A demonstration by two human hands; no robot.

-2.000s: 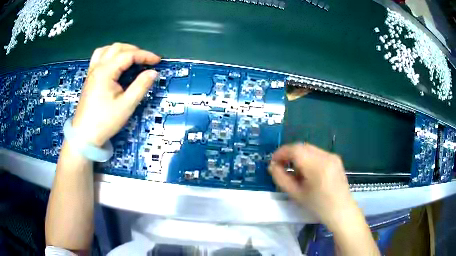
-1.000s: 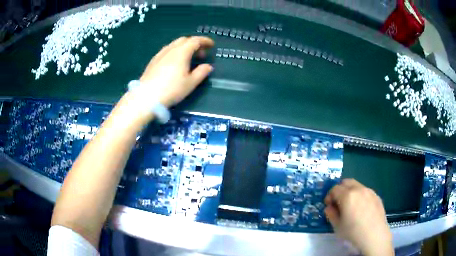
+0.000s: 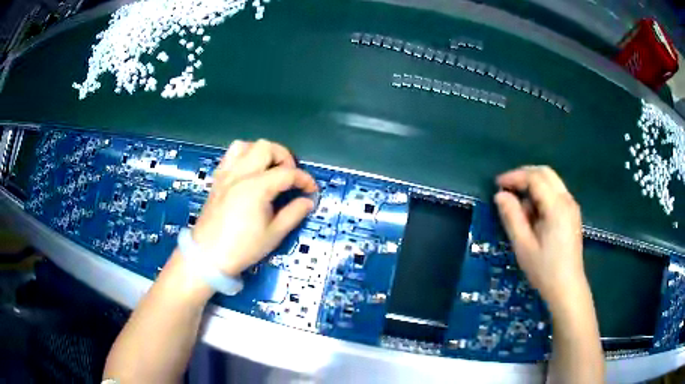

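Observation:
Blue circuit boards [image 3: 364,259] lie side by side along the near rail, with a dark gap before another blue board [image 3: 492,300] on the right. My left hand [image 3: 248,210], with a pale wrist band [image 3: 206,264], is over the boards left of the gap. Its thumb and finger are near each other above the board's far part; any small part between them is too small to tell. My right hand [image 3: 548,225] is over the far edge of the right board, thumb and finger close together; I cannot tell if they hold anything.
Small grey-silver components [image 3: 451,90] lie in rows on the green surface [image 3: 300,97]. White connectors lie loose in a left pile [image 3: 143,45] and a right pile [image 3: 657,154]. A red object [image 3: 650,54] stands at the far right. A chain rail [image 3: 638,244] borders the right opening.
My left hand has come back from beside the component rows to over the boards. My right hand has moved up from the right board's lower part. A gap has opened between boards since the oldest frame.

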